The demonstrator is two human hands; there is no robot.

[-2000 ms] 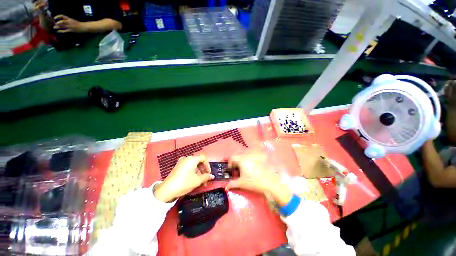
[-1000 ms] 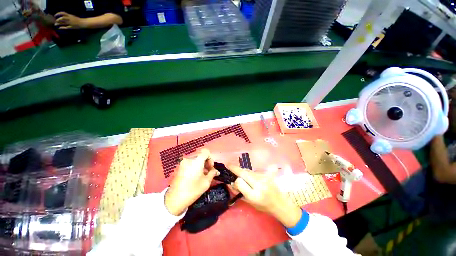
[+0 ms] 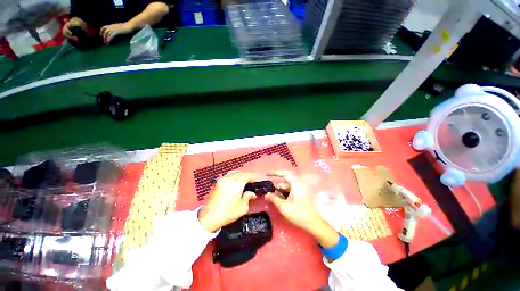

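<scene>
A small dark circuit board module [image 3: 260, 188] is held up between both hands above the red mat. My left hand [image 3: 229, 199] grips its left end with thumb and fingers. My right hand [image 3: 296, 206], with a blue band at the wrist, grips its right end. The fingers hide both ends of the module. A black device housing [image 3: 242, 237] lies on the mat just below the hands, nearer to me. Rows of black foam pads [image 3: 242, 162] lie on the mat beyond the hands.
Blister trays [image 3: 57, 210] and a yellow-tan sticker sheet [image 3: 157, 196] are at left. A parts box [image 3: 353, 139], brown card [image 3: 376, 186], pale label sheet [image 3: 362, 221], hot glue gun [image 3: 408, 210] and fan [image 3: 470, 136] are at right. Beyond is a green conveyor [image 3: 216, 108]; another person's hands show top left.
The module has turned from a tilt to roughly level, its narrow side showing, with both hands on its ends. The black foam strips seen a second ago are not visible. The whole view has shifted slightly.
</scene>
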